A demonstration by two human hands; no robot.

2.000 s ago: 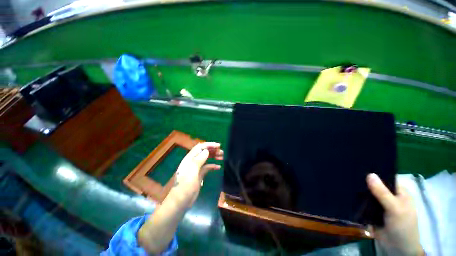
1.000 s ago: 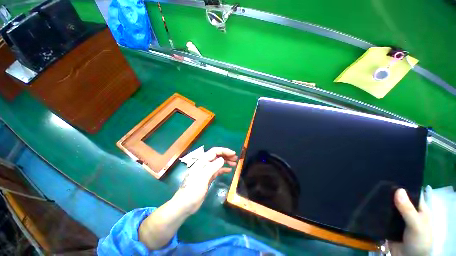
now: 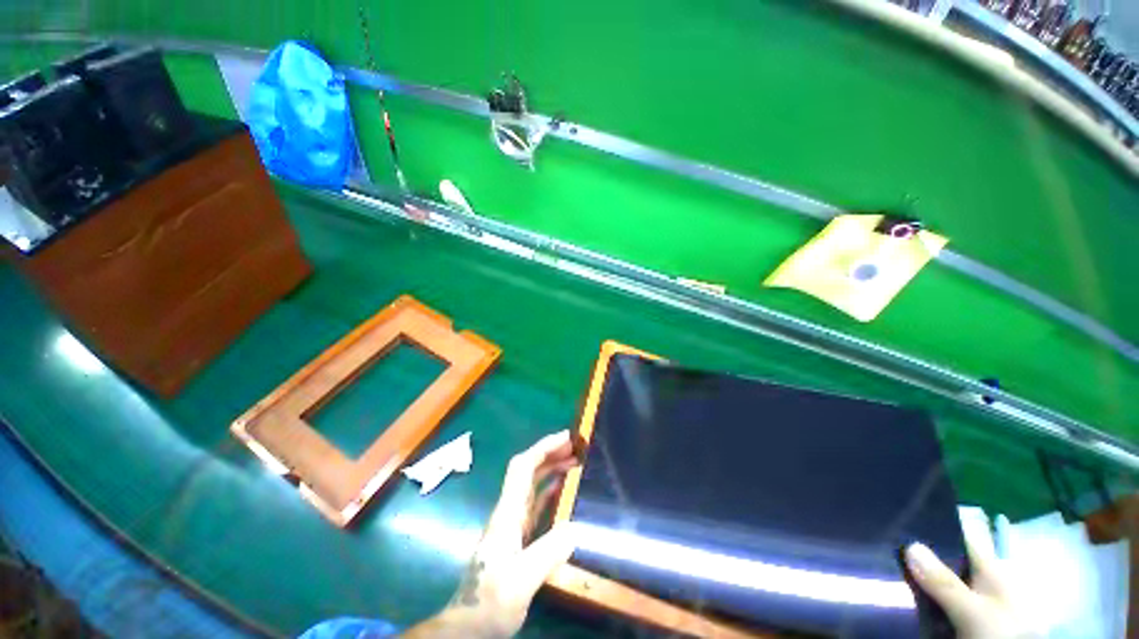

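Note:
A glossy black panel (image 3: 762, 481) lies over a wooden housing (image 3: 585, 418), whose orange-brown rim shows at the left and along the front. The panel reflects a bright band of light. My left hand (image 3: 518, 537) is at the housing's left side, with the thumb at the panel's left edge and the fingers against the wooden rim. My right hand (image 3: 968, 587) holds the right side, with a fingertip on top of the panel near its right edge. The housing's body under the panel is mostly hidden.
A loose wooden frame (image 3: 362, 412) lies at the left, with a white scrap (image 3: 440, 463) beside it. A brown housing with black units (image 3: 175, 262) stands at far left. A blue bag (image 3: 300, 119) and yellow card (image 3: 859, 267) hang behind. White sheets (image 3: 1062, 574) lie at right.
The panel's left edge has shifted inward, showing more rim at the back left corner. My left hand has moved from beside the housing to touching its left side. The view has shifted.

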